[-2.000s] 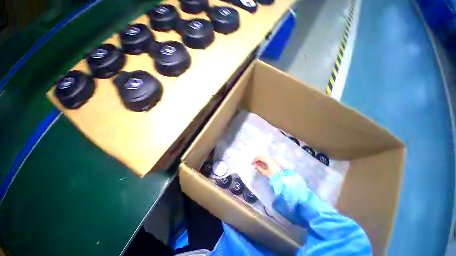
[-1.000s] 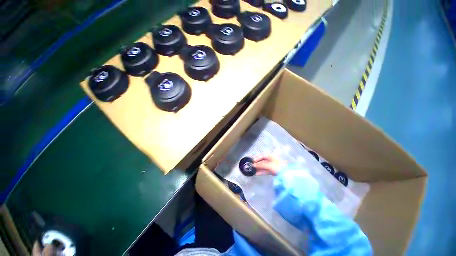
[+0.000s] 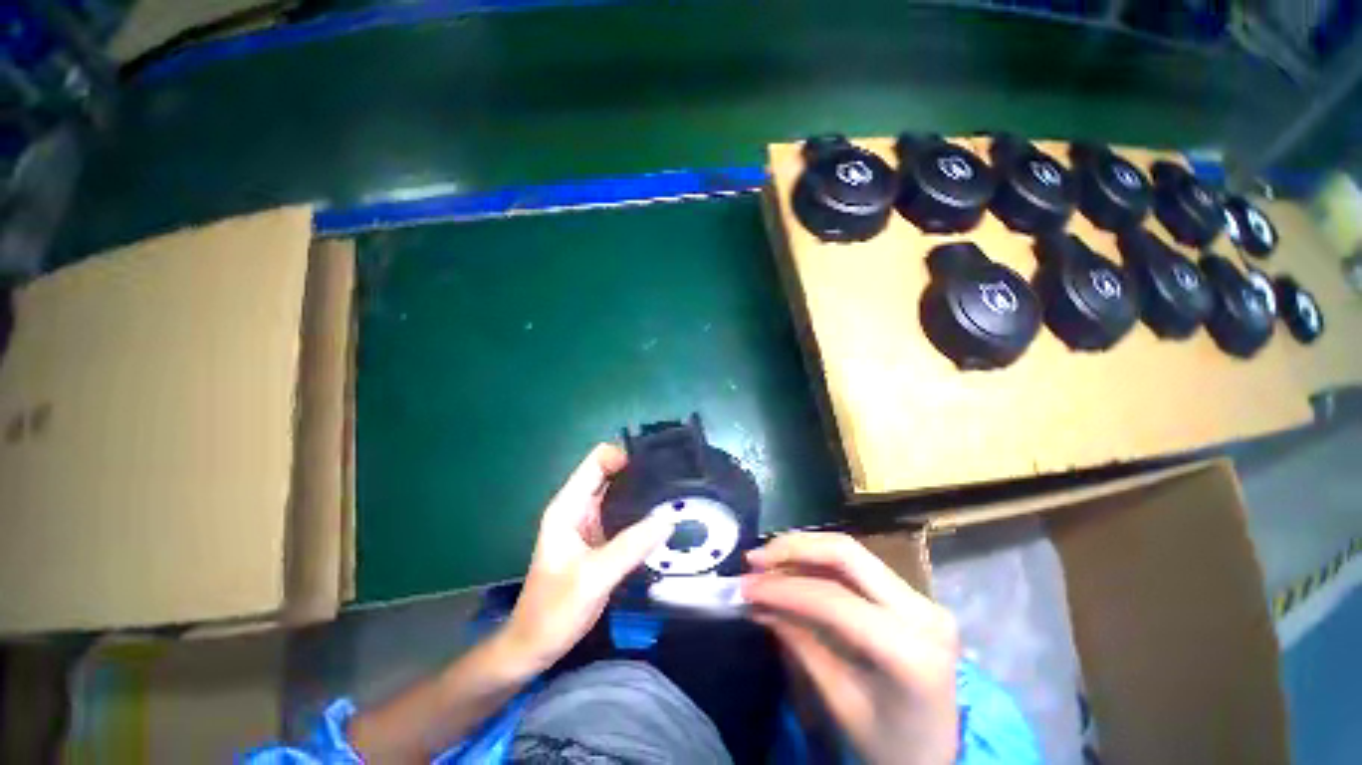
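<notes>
My left hand (image 3: 568, 568) holds a round black housing (image 3: 695, 475) over the bench's front edge. Its open face with a silver-white ring (image 3: 699, 538) is tilted toward me, and its block points away. My thumb lies on the ring. My right hand (image 3: 866, 620) pinches a small logo cap (image 3: 699, 592) just below the ring. The cap is blurred and shows pale. I cannot tell whether it touches the housing. Capped housings (image 3: 986, 307) with pale emblems lie in two rows on the right-hand cardboard (image 3: 956, 426).
Cardboard sheets (image 3: 150, 434) lie on the left of the green bench (image 3: 493, 344). An open parts carton (image 3: 1173, 613) with whitish film inside is at the lower right. Units with white rings (image 3: 1300, 311) lie at the far right. A second carton (image 3: 209, 695) is at the lower left.
My right hand has left the carton with the cap and come beside the housing. My left hand has brought the housing to the centre. The view has swung left.
</notes>
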